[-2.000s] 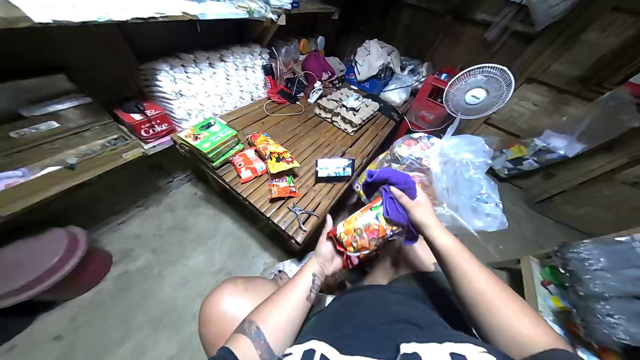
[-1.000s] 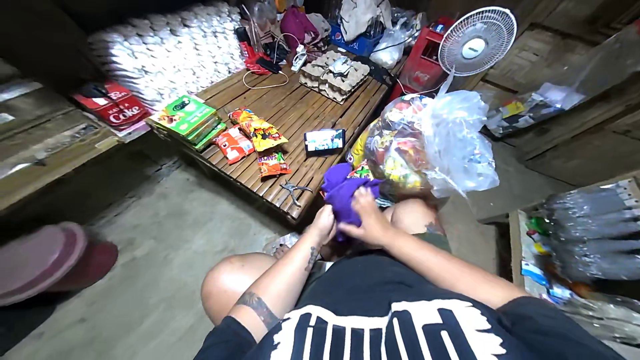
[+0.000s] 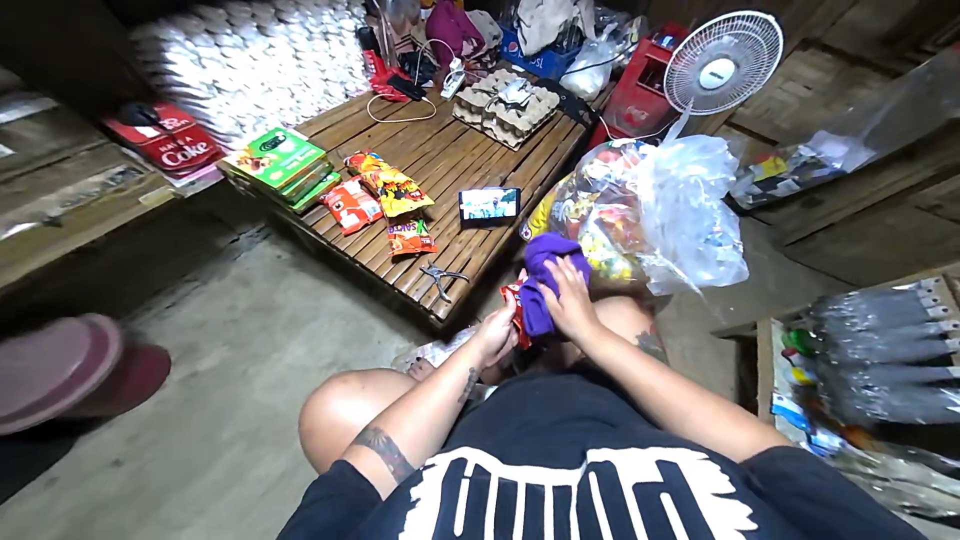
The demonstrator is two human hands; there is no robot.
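Observation:
My left hand grips the edge of a red snack packet, most of which is covered by a purple cloth. My right hand presses the cloth against the packet, fingers spread over it. On the slatted bamboo table lie an orange-red packet, a yellow and red snack packet and a smaller orange packet. Pliers rest at the near corner. A phone with a lit screen is propped on the table. A large clear plastic bag of packets stands right of my knees.
Green boxes are stacked at the table's left edge. Egg trays and a charging cable lie further back. A white fan and red crate stand behind the bag. A pink tub is at left, a bottle rack at right.
The purple cloth was bunched beside the colourful packet two seconds ago; it now covers most of the packet. My right hand has moved with the cloth over the packet's face.

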